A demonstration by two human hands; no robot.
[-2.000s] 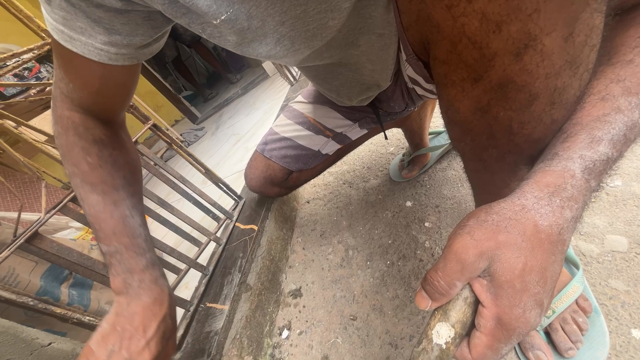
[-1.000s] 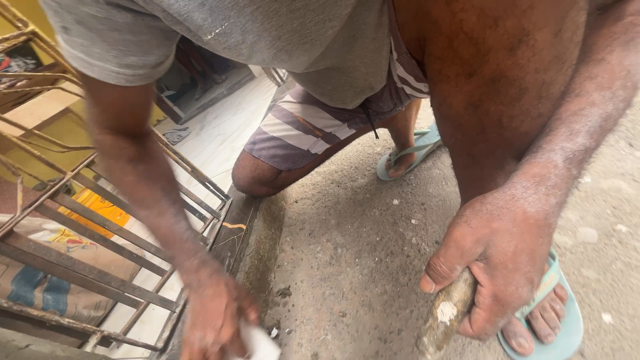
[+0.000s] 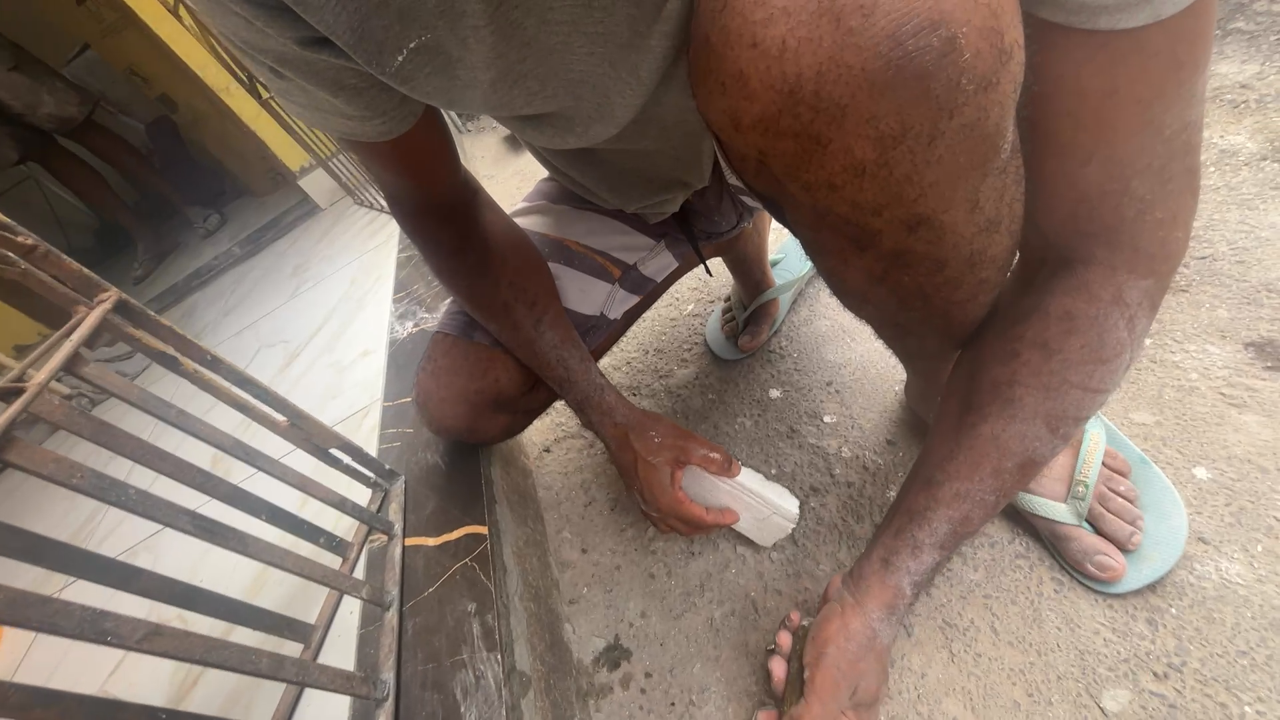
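Note:
My right hand (image 3: pixel 675 475), on the left side of the head view, grips a pale, flat-sided white block (image 3: pixel 755 508), perhaps plaster or stone, above the rough concrete. Its thumb lies on the upper side, with the fingers curled round below. My left hand (image 3: pixel 840 655), at the bottom right of centre, closes round a rough brownish piece (image 3: pixel 797 665), mostly hidden by the hand and the frame's lower edge. The two held things are apart.
A rusty metal grille (image 3: pixel 200 500) stands at left over white marble-look tiles (image 3: pixel 290 290). A dark stone threshold (image 3: pixel 445 600) borders the concrete (image 3: pixel 640 600). My feet wear light-blue flip-flops (image 3: pixel 1160 540). Another person's legs (image 3: pixel 120 160) show at upper left.
My right hand has moved away from the grille's lower corner, over the concrete, with the white block now plainly visible. The view has shifted considerably.

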